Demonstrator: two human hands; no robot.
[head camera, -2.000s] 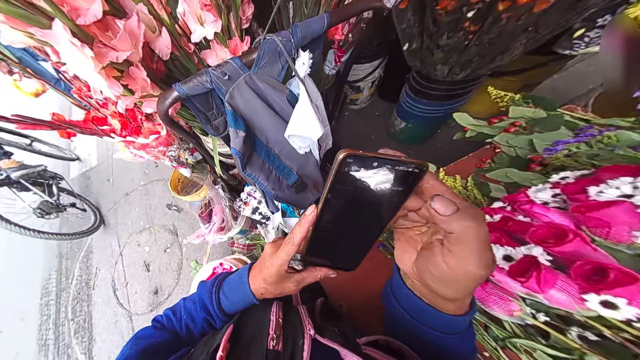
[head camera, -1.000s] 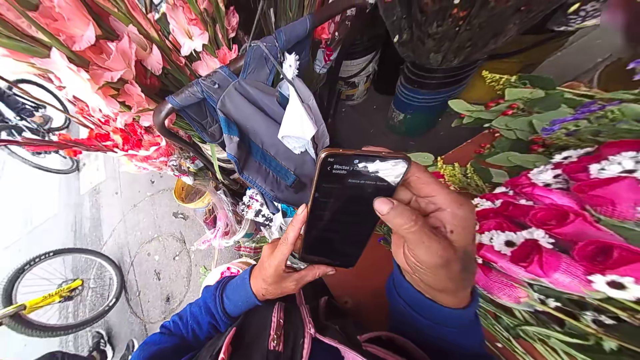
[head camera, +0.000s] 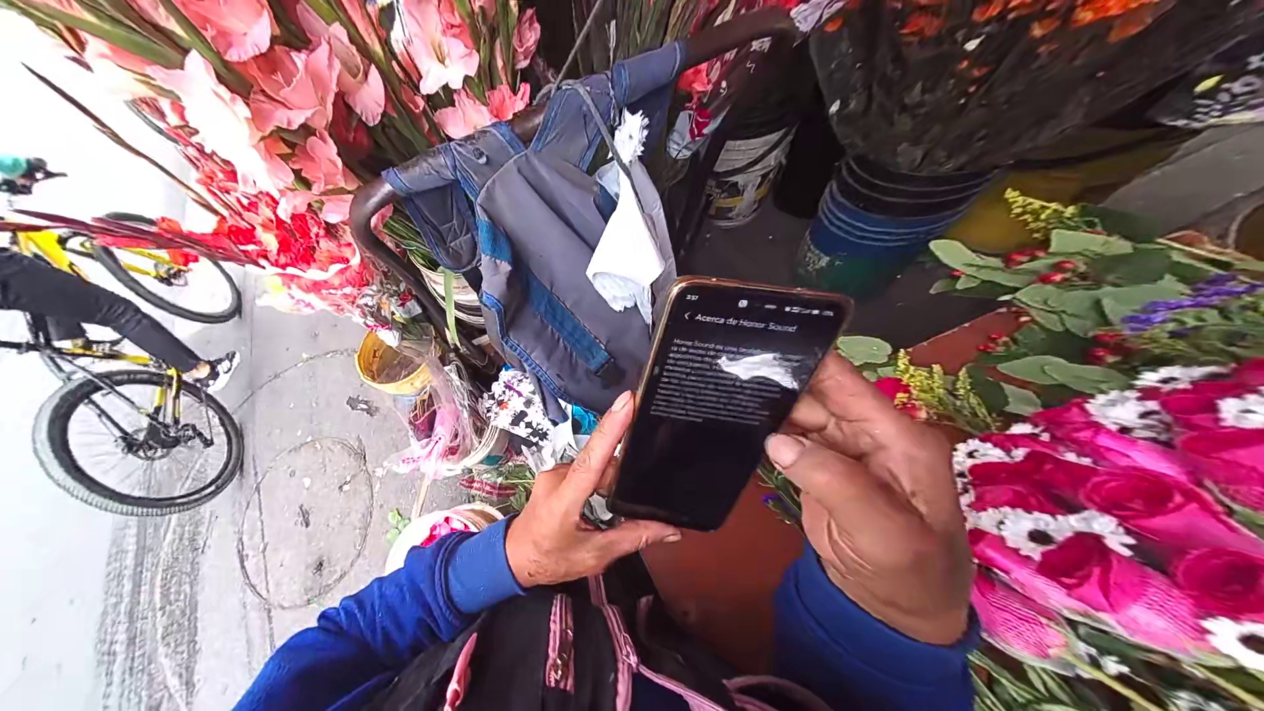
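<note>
A smartphone (head camera: 726, 405) with a dark screen bearing light writing lies across both hands, a white glare on its upper part. My left hand (head camera: 573, 509) grips its left and lower edges, thumb along the bottom and index finger up the side. My right hand (head camera: 879, 494) supports the right edge, its thumb beside the screen's edge and its fingers partly hidden behind the phone. Just beyond the phone, a grey and blue cloth garment (head camera: 553, 247) hangs on a dark metal bar (head camera: 370, 212), with a white cloth (head camera: 627, 247) on it.
Pink gladioli (head camera: 306, 89) stand at the upper left. Magenta roses with white daisies (head camera: 1116, 504) lie at the right, below green foliage (head camera: 1076, 306). A blue bucket (head camera: 869, 217) and a yellow container (head camera: 393, 363) stand beyond. On the pavement (head camera: 306, 494) side, a person rides a bicycle (head camera: 143, 439).
The phone's screen has gone from nearly blank to a page of writing. My right thumb was over the screen and is now at its edge. Different bicycles show at the left.
</note>
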